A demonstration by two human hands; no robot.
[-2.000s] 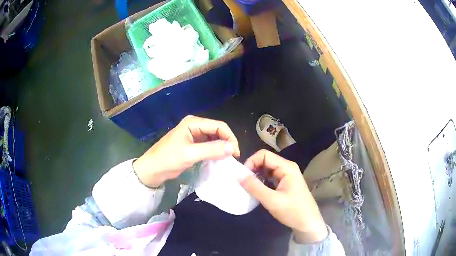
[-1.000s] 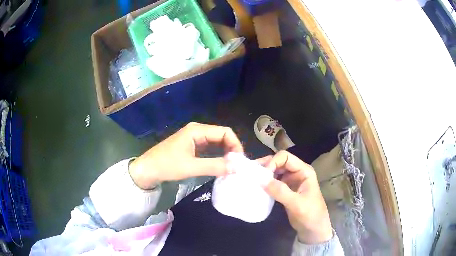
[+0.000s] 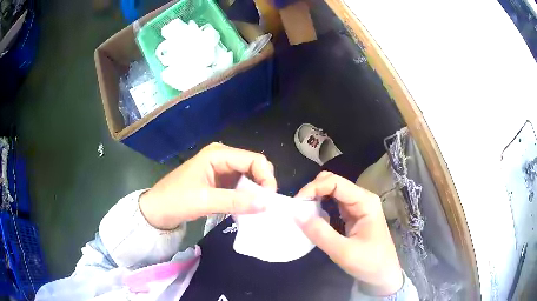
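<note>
A small white garment piece (image 3: 274, 232) hangs between my two hands above my dark-clothed lap, its curved edge downward. My left hand (image 3: 209, 185) pinches its upper left edge between thumb and fingers. My right hand (image 3: 353, 232) pinches its upper right edge between thumb and forefinger. The parts of the piece under my fingertips are hidden.
A carton (image 3: 112, 88) beyond my left hand holds a green basket (image 3: 236, 44) with a heap of white pieces (image 3: 191, 56) and plastic bags. A white table with a wooden edge (image 3: 433, 147) curves along the right. A light slipper (image 3: 315, 144) shows on the floor. Blue crates (image 3: 23, 253) stand at the left.
The white piece has been shifted and turned between my fingers and now hangs wider and slightly further left. Both hands still pinch it. The view has shifted slightly.
</note>
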